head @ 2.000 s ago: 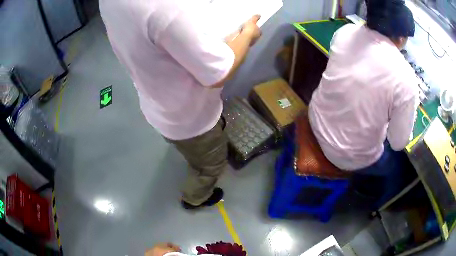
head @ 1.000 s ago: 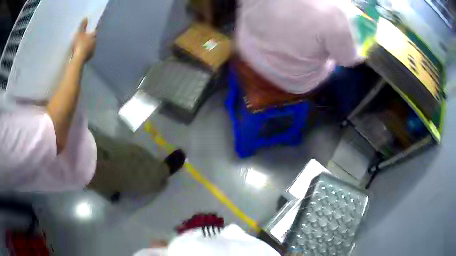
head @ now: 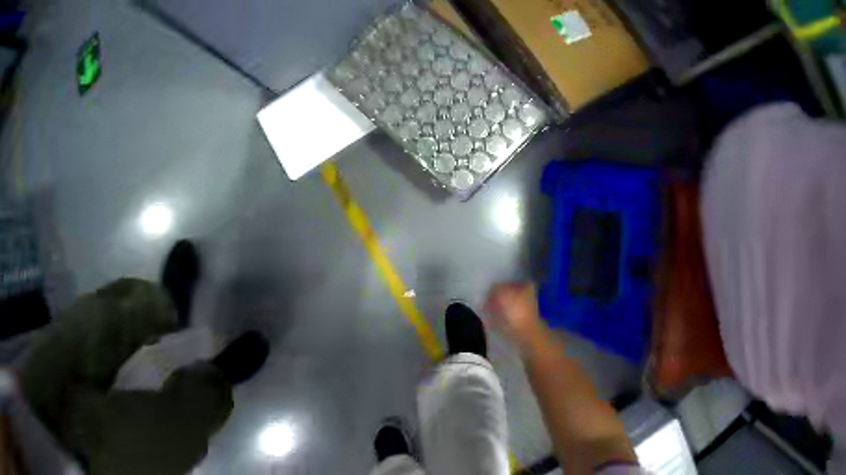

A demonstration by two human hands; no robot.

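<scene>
My right hand (head: 513,309) reaches in from the bottom right over the floor. It is blurred; its fingers are unclear and I see nothing in it. My left hand is not in view. The nearest trays are a stack of clear blister trays (head: 445,97) with rows of round pockets, on the floor by the wall. A plain white flat box or lid (head: 314,124) lies at the stack's left corner.
A brown carton (head: 580,51) stands behind the trays. A blue stool (head: 598,255) with a red-brown cover is at right, with a seated person in pink (head: 779,260). Another person's legs (head: 121,362) are at lower left. Yellow tape (head: 371,246) crosses the floor.
The view has turned down and closer to the floor trays. My right hand and forearm have come into view. The clear tray seen at the lower right a second ago is out of the picture.
</scene>
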